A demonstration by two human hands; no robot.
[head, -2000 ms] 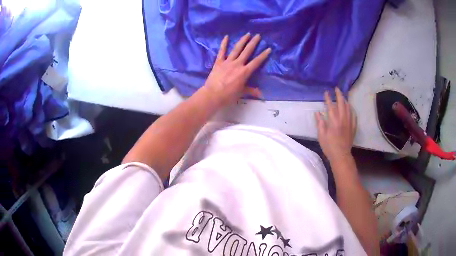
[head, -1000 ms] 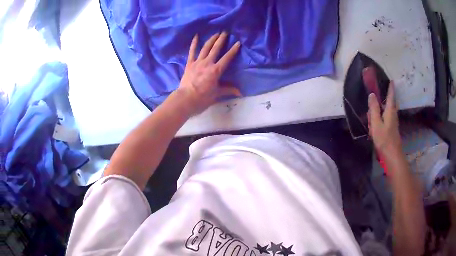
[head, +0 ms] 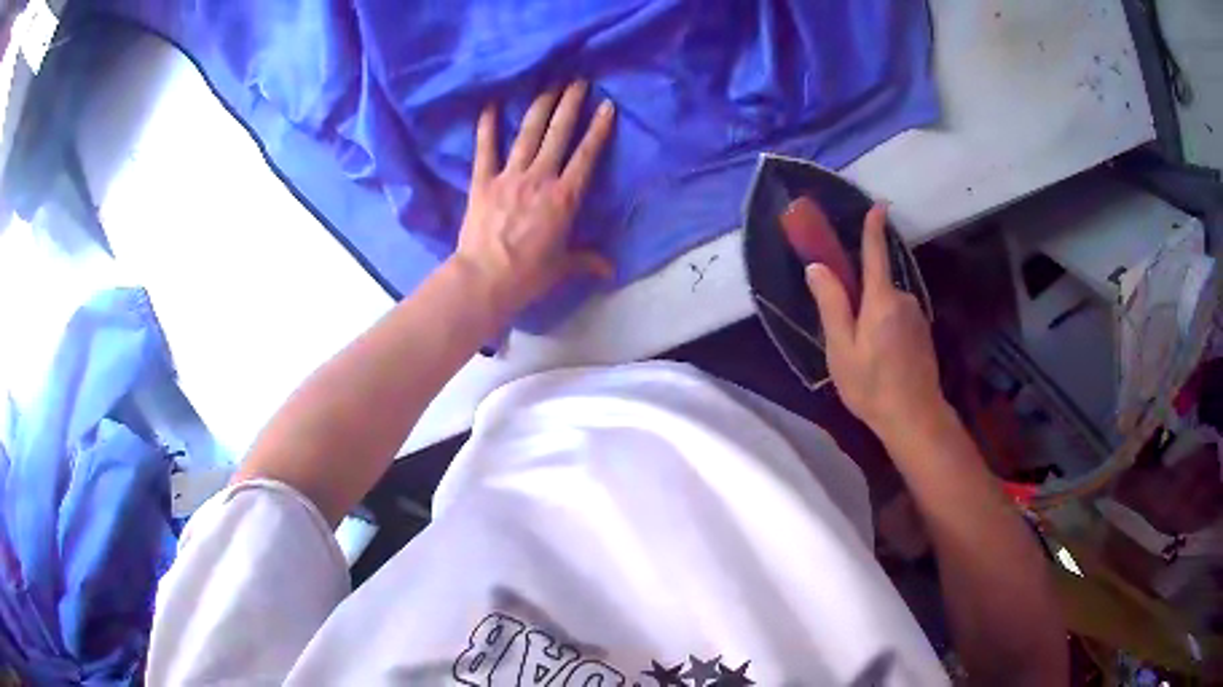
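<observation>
The blue-violet fabric panel (head: 671,148) lies wrinkled on the white pressing table (head: 1046,94), with a dark thin binding along its left edge. My left hand (head: 526,222) lies flat on the panel near its front edge, fingers spread and holding nothing. My right hand (head: 875,329) grips the dark red handle of the iron (head: 791,275). The iron's dark pointed plate is at the table's front edge, its tip by the panel's front edge. Whether the plate touches the cloth or table cannot be told.
A crumpled blue cloth heap (head: 114,497) hangs at the left beside the table. A red-orange cord sleeve (head: 1026,494) shows by my right forearm. A white box-like surface (head: 1073,269) and mixed cloths stand below the table at the right.
My right hand has taken hold of the iron and brought it left from the table's right side to the panel. The view has turned; my left hand stays on the cloth.
</observation>
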